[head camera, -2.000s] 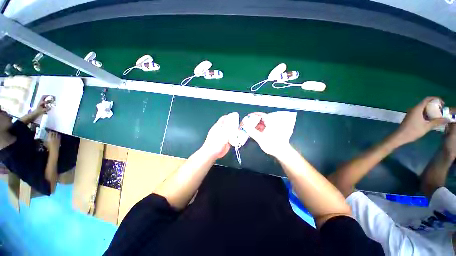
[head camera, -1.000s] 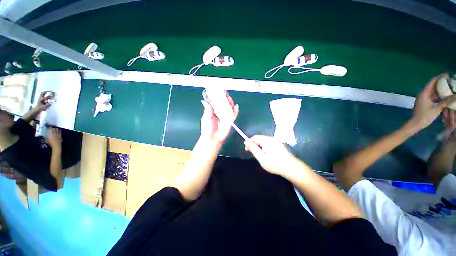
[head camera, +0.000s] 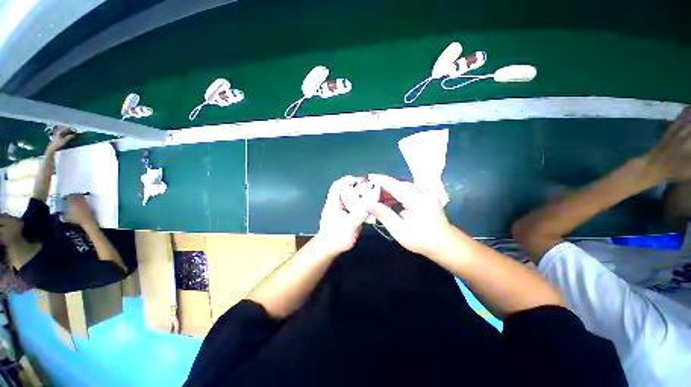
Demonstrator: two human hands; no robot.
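Note:
My left hand (head camera: pixel 341 219) holds a cream housing (head camera: pixel 359 193) above the near edge of the dark green bench. My right hand (head camera: pixel 413 215) touches the housing from the right, its fingers closed on the housing's right side. A brown and blue marking shows at the top of the held piece. A thin cord loop hangs below my right fingers. The fingers hide much of the piece. A flat white cloth or tissue (head camera: pixel 426 157) lies on the bench just behind my right hand.
Paired housings and marked cylinders (head camera: pixel 321 81) lie on the green belt beyond the pale rail (head camera: pixel 341 123). A crumpled white scrap (head camera: pixel 153 184) lies on the bench at left. An open carton (head camera: pixel 227 268) stands below. People work at both sides; the right neighbour's arm (head camera: pixel 591 193) reaches over the bench.
My hands have come together lower down around the housing. The thin stick seen in my right hand one second ago no longer shows. The left neighbour's arm now reaches up to the belt.

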